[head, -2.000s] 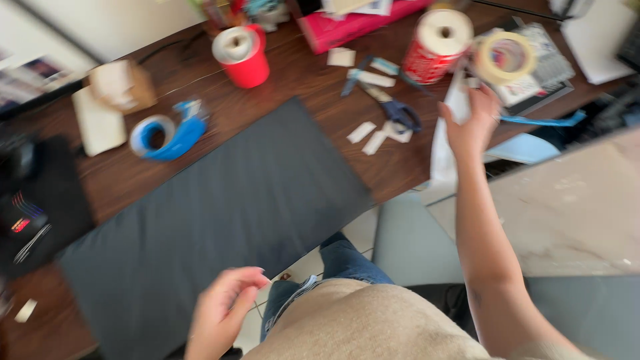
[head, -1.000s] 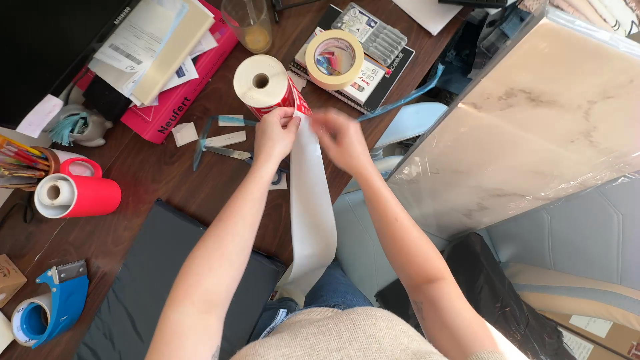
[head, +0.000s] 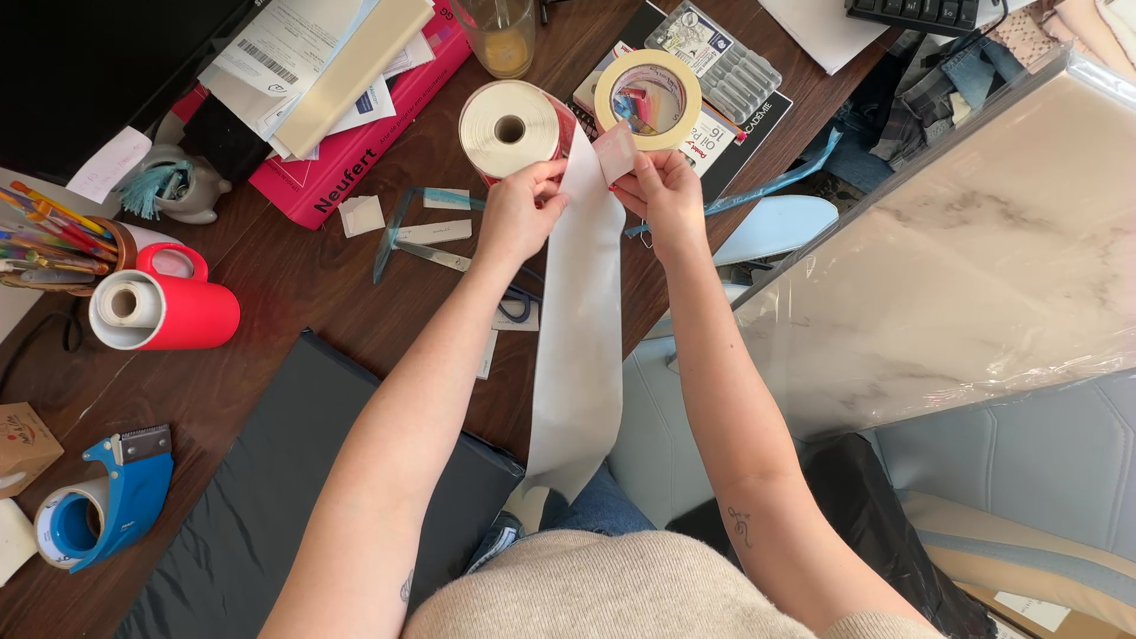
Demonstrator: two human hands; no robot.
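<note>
A roll of red labels (head: 510,130) stands on the wooden desk, and a long pale backing strip (head: 577,328) hangs from it over the desk edge toward the lap. Beside the roll, my left hand (head: 524,209) pinches the strip's left edge near its top. My right hand (head: 661,195) grips a small label (head: 614,153), its pale back showing, just right of the strip. Behind that hand a masking tape roll (head: 648,98) rests on boxes and a notebook. Scissors (head: 444,257), partly hidden by my left forearm, lie among paper scraps.
A black wrapped package (head: 293,479) lies at the desk's front. Left are a blue tape dispenser (head: 133,497), a red mug (head: 191,306) and a pencil holder. A pink book (head: 355,151) under papers is behind. At right, a plastic-wrapped marbled panel (head: 958,248) leans over a chair.
The view has shifted toward the roll. My left hand came from near my lap to the strip. My right hand now holds a small label, and is slightly apart from the strip.
</note>
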